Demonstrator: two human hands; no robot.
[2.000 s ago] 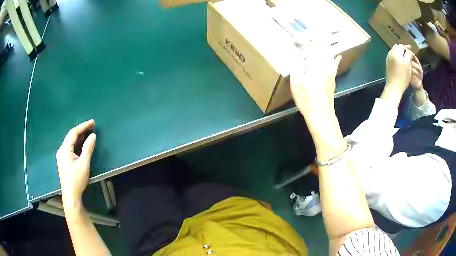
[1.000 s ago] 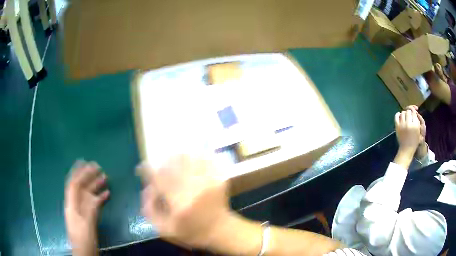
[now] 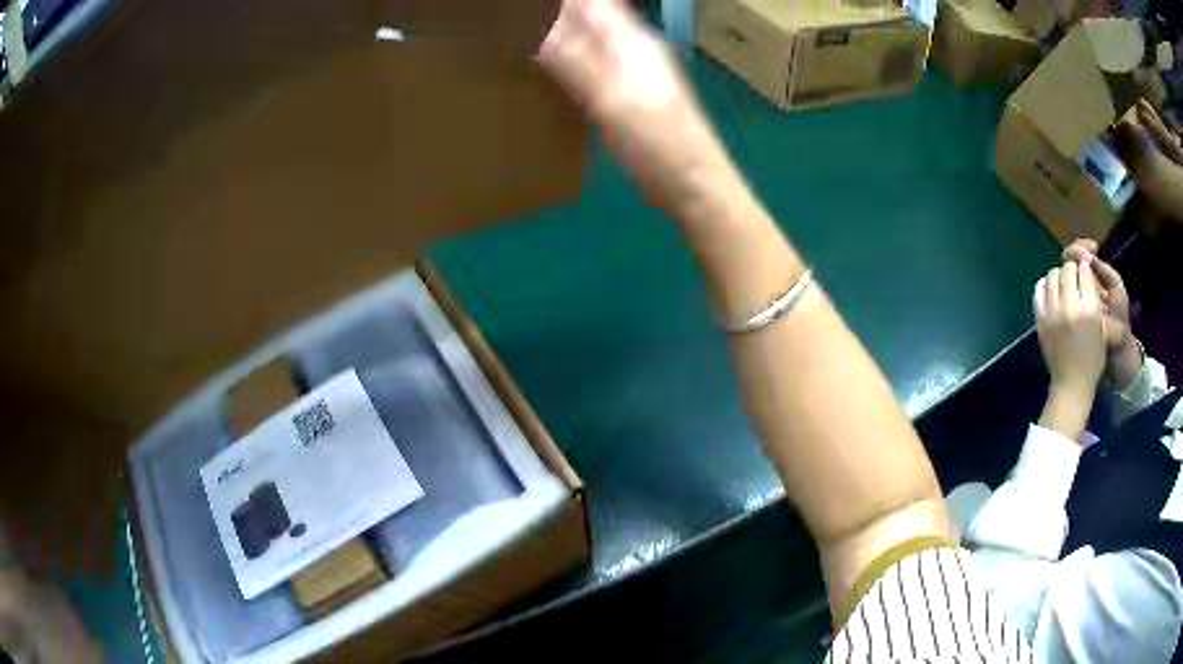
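Observation:
An open product carton (image 3: 519, 551) sits at the lower left, near the bench's front edge. Its large brown lid (image 3: 260, 169) stands raised behind and over it. Inside, a white leaflet (image 3: 311, 480) with a QR square and a dark speaker picture lies on the wrapped contents, partly over a small brown accessory box (image 3: 340, 575). White foam lines the rim. My right hand (image 3: 616, 59) is at the lid's upper right edge, blurred; its fingertips meet the edge but the grip is unclear. My left hand (image 3: 39, 610) is blurred and cut off at the lower left, left of the carton.
The green bench (image 3: 675, 428) runs to the right. A closed carton (image 3: 817, 59) stands at its back, with an open carton (image 3: 1057, 156) farther right. Another person's clasped hands (image 3: 1083, 318) are at the right edge, and a further person's hand is beyond.
The open carton now appears farther left and turned, with its lid higher over it. My right hand has moved from the carton's front up to the lid's edge. My left hand shows lower left.

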